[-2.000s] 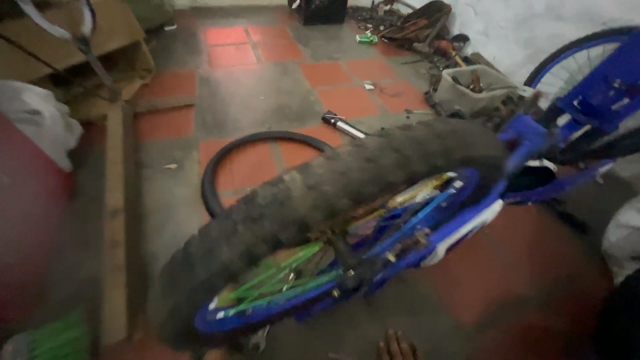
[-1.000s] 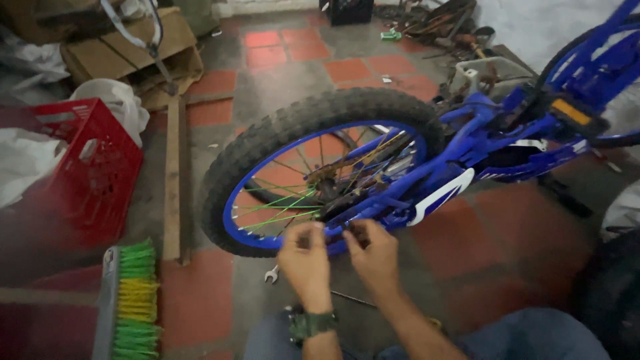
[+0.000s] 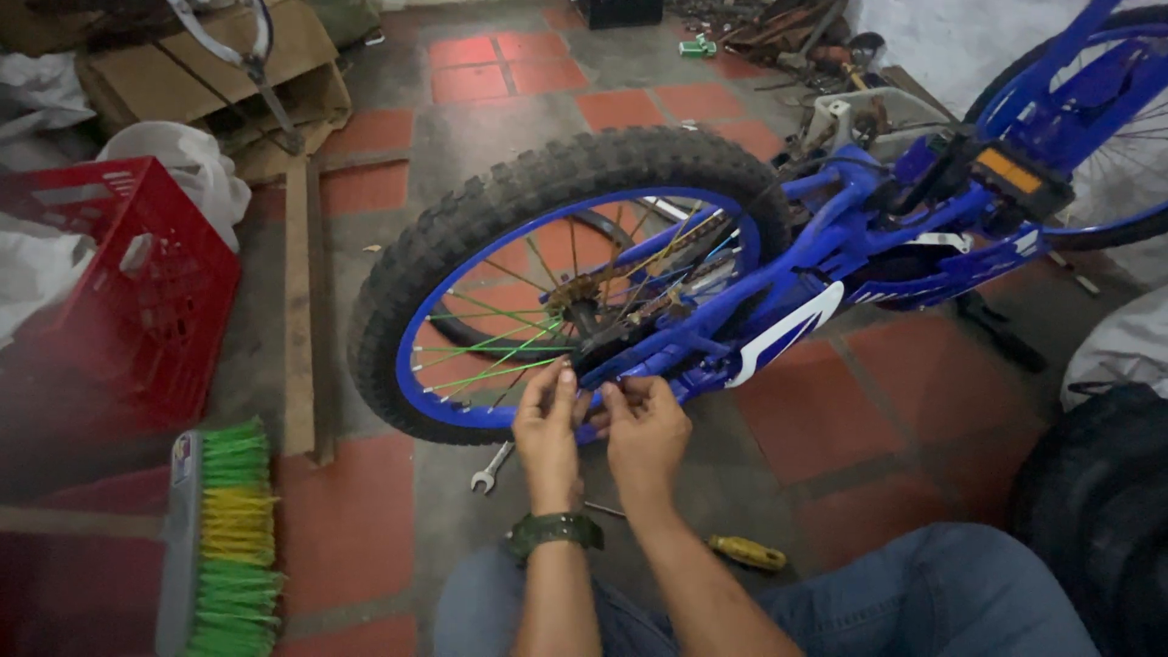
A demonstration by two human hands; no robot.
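Observation:
A blue bicycle frame (image 3: 730,315) lies on its side, its knobby-tyred wheel (image 3: 438,233) toward me, with a blue rim and green and yellow spokes. My left hand (image 3: 549,411), with a watch on the wrist, is at the frame end beside the wheel hub (image 3: 584,315), thumb and fingertips pinched near a small part too small to name. Close to its right, my right hand (image 3: 643,424) has bent fingers at the blue frame tube; whether it grips anything cannot be told. An open-end wrench (image 3: 488,470) and a yellow-handled screwdriver (image 3: 748,553) lie on the floor by my arms.
A red plastic crate (image 3: 160,274), a wooden beam (image 3: 299,310) and a green-yellow broom head (image 3: 235,538) are at left. A loose tyre (image 3: 1100,493) stands at right. Behind the wheel are another tyre on the floor, a grey container (image 3: 881,114) and scrap parts (image 3: 785,41).
Two seconds ago only fingers showed at the bottom edge; both hands have since come up to the frame beside the hub. The bicycle wheel sits lower and steadier in view, and the view has shifted.

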